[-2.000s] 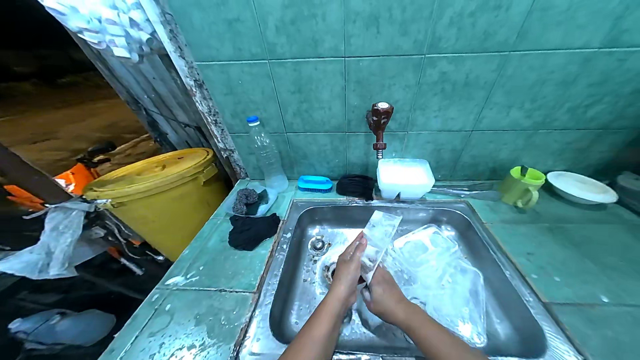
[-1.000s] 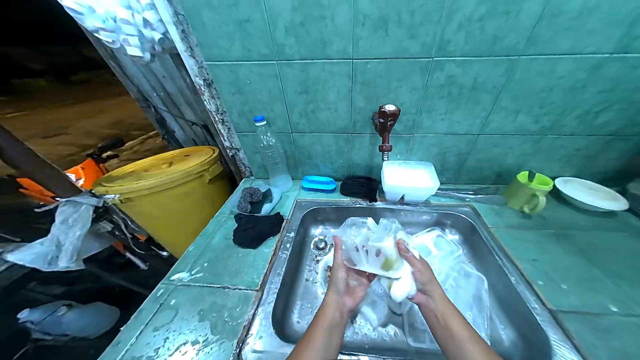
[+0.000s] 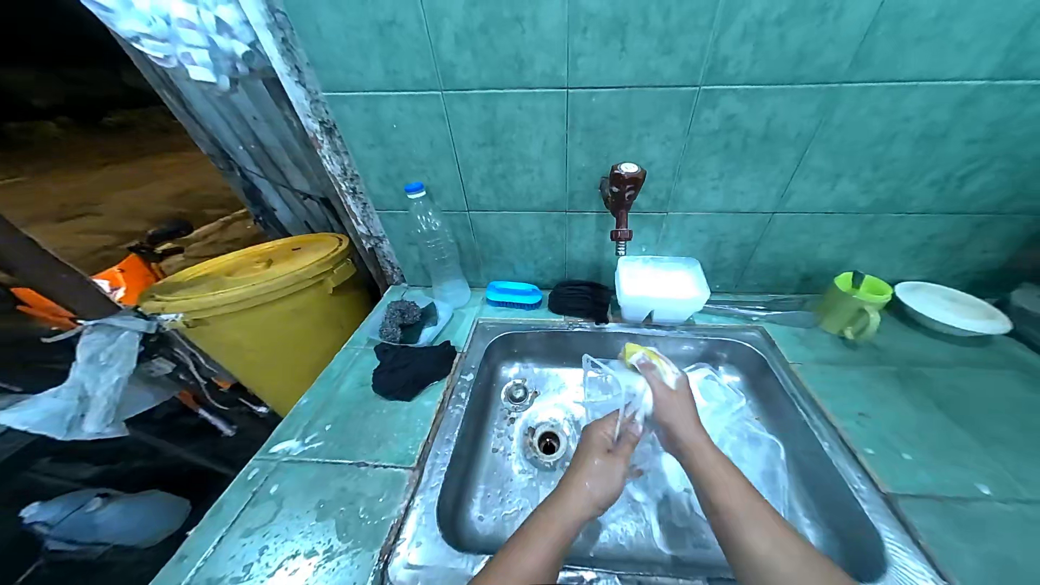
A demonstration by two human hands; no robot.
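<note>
Over a steel sink [image 3: 479, 455], my left hand [image 3: 603, 463] grips a clear plastic container [image 3: 603, 388] by its lower side. My right hand [image 3: 671, 400] presses a yellow sponge [image 3: 643, 354] with white suds against the container's upper right. Below and to the right, other clear plastic containers [image 3: 751, 443] lie in the basin. The open drain [image 3: 548, 443] shows left of my left hand. A brown tap [image 3: 623, 191] on the wall stands above a white plastic tub [image 3: 662, 284] behind the sink.
Left of the sink are a black cloth [image 3: 413, 370], a dish with a scouring pad [image 3: 400, 321] and a plastic bottle [image 3: 439, 248]. A blue brush [image 3: 513, 295] and black cloth [image 3: 580, 301] sit behind. Right stand a green mug [image 3: 853, 309] and white plate [image 3: 952, 309]; far left, a yellow bin [image 3: 268, 317].
The container has turned in my hands, and the yellow sponge now shows plainly in my right hand. The drain hole, hidden two seconds ago, is in sight.
</note>
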